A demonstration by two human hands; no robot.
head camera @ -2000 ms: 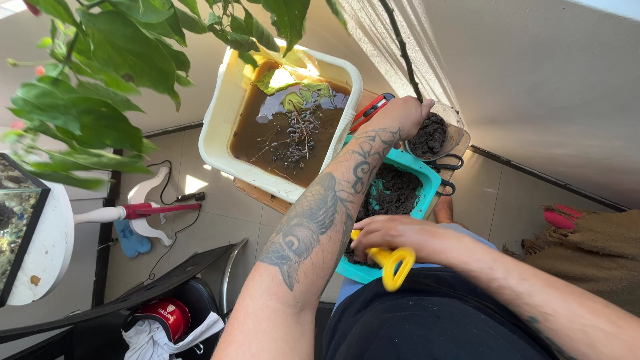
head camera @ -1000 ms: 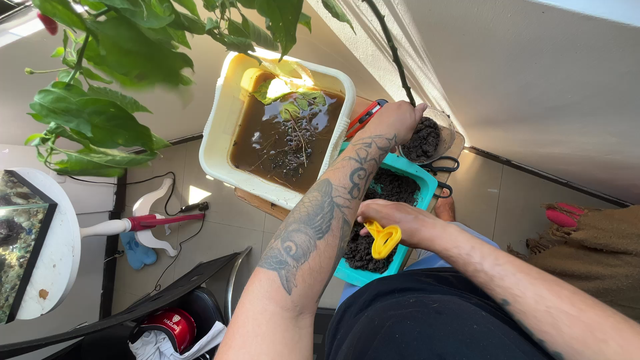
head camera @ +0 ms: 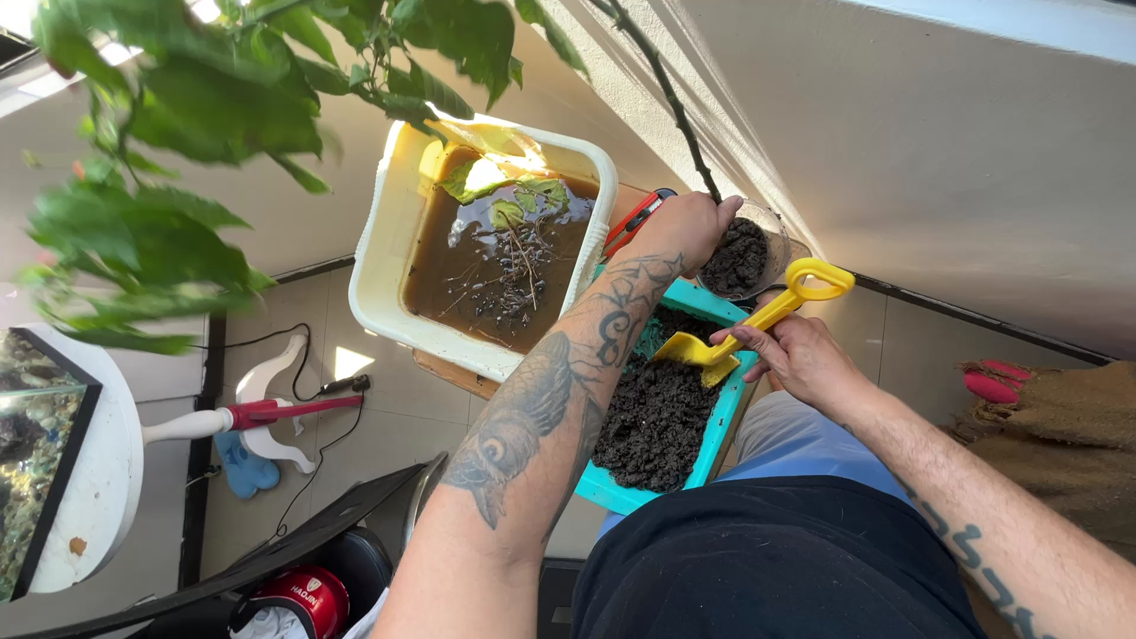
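My left hand [head camera: 682, 232] grips the lower end of a plant stem [head camera: 667, 89], just above a clear pot of dark soil [head camera: 738, 257]. Leaves of a plant [head camera: 204, 115] fill the upper left. In my right hand [head camera: 794, 355] is a yellow plastic toy shovel [head camera: 763, 319], held by the shaft, its blade in the turquoise tray [head camera: 717, 437] of dark, moist soil [head camera: 652, 417]. My left forearm covers part of that tray. Left of it stands a cream tub [head camera: 377, 275] of brown water [head camera: 461, 275] with leaves and roots in it.
A red utility knife [head camera: 635, 222] lies between tub and pot. Black scissors handles [head camera: 761, 295] show beside the pot. Further left are a white round table [head camera: 106, 479] with a glass tank, cables on the tiled floor, and a chair holding a red cap [head camera: 311, 599]. Burlap [head camera: 1047, 444] hangs at right.
My right hand has shifted its hold on the yellow shovel, from over its handle to its shaft, and the handle now points up and right. My left hand stays at the stem.
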